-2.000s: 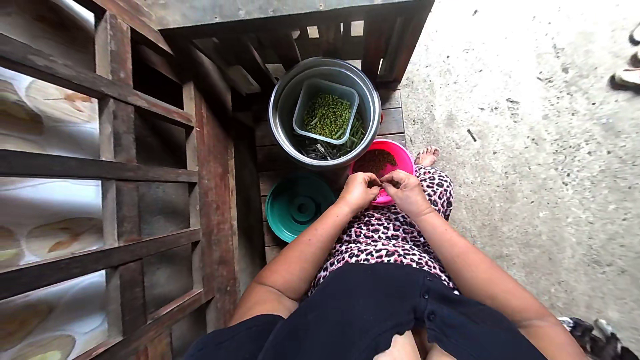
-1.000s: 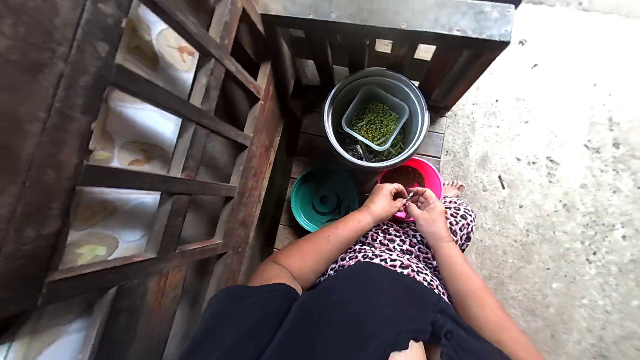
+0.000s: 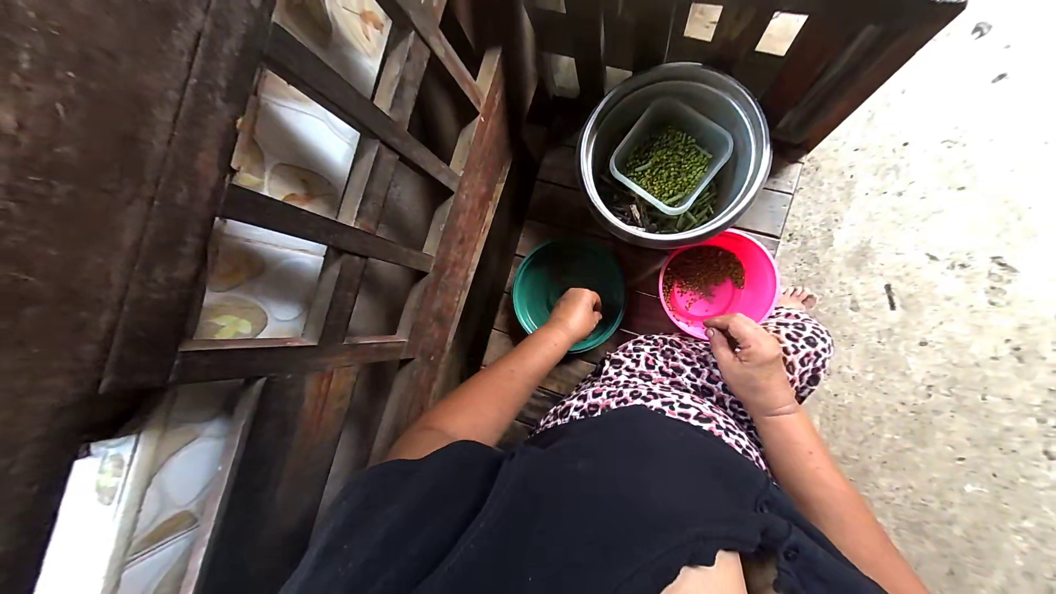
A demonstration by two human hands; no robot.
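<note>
My left hand (image 3: 576, 315) is over the right part of a green plastic bowl (image 3: 536, 285), fingers curled; whether it holds anything is hidden. Near the lower rim of a pink plastic bowl (image 3: 763, 272) is my right hand (image 3: 747, 351), thumb and forefinger pinched on something too small to make out. Small brown seeds or grains (image 3: 705, 271) lie in the pink bowl. Behind both bowls stands a large metal pot (image 3: 587, 157) with a clear plastic container (image 3: 724, 147) of green beans or peas (image 3: 670, 163) inside, above green pods or stems (image 3: 693, 216).
The bowls and pot rest on wooden slats (image 3: 763, 213). A dark wooden railing (image 3: 462, 247) rises at the left, and a wooden panel (image 3: 858, 66) stands behind the pot. Concrete ground (image 3: 924, 330) lies at the right, beside a bare foot (image 3: 798, 299).
My hands were together at the pink bowl and have parted. The left has moved left to the green bowl; the right stays near the pink bowl's lower rim.
</note>
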